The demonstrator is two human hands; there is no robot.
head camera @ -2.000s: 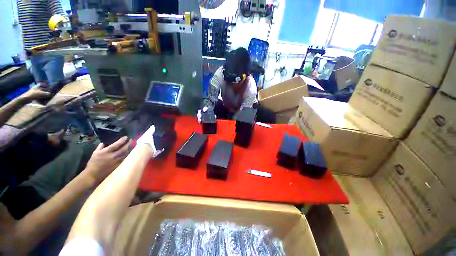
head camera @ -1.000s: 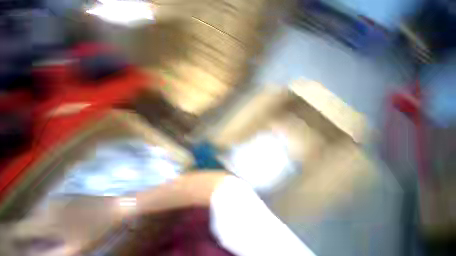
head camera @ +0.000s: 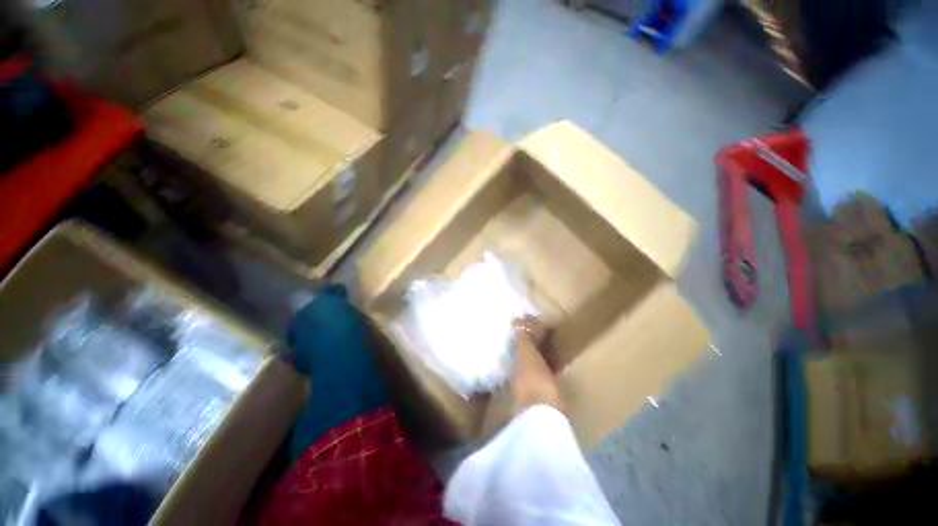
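An open brown carton (head camera: 581, 241) stands on the floor in the middle of the view. A bright whitish, translucent heap of bags (head camera: 463, 321) lies in its near left part. My right hand (head camera: 529, 337) reaches down into this carton and touches the right edge of the heap; its fingers are blurred, so I cannot tell whether they grip a bag. At lower left, the near carton (head camera: 221, 329) holds silvery clear bubble bags (head camera: 170, 396) in rows. My left hand is not in view.
A red table (head camera: 77, 154) shows at far left. Closed brown cartons (head camera: 273, 134) are stacked behind the open one. A red forked metal frame (head camera: 756, 205) stands on the grey floor at right, with more cartons (head camera: 859, 406) at lower right. My knee (head camera: 339, 360) is between the two open cartons.
The view has swung right and down from the table to the floor carton. My right arm, stretched left a second ago, now reaches into that carton. My gloved left hand has left the view.
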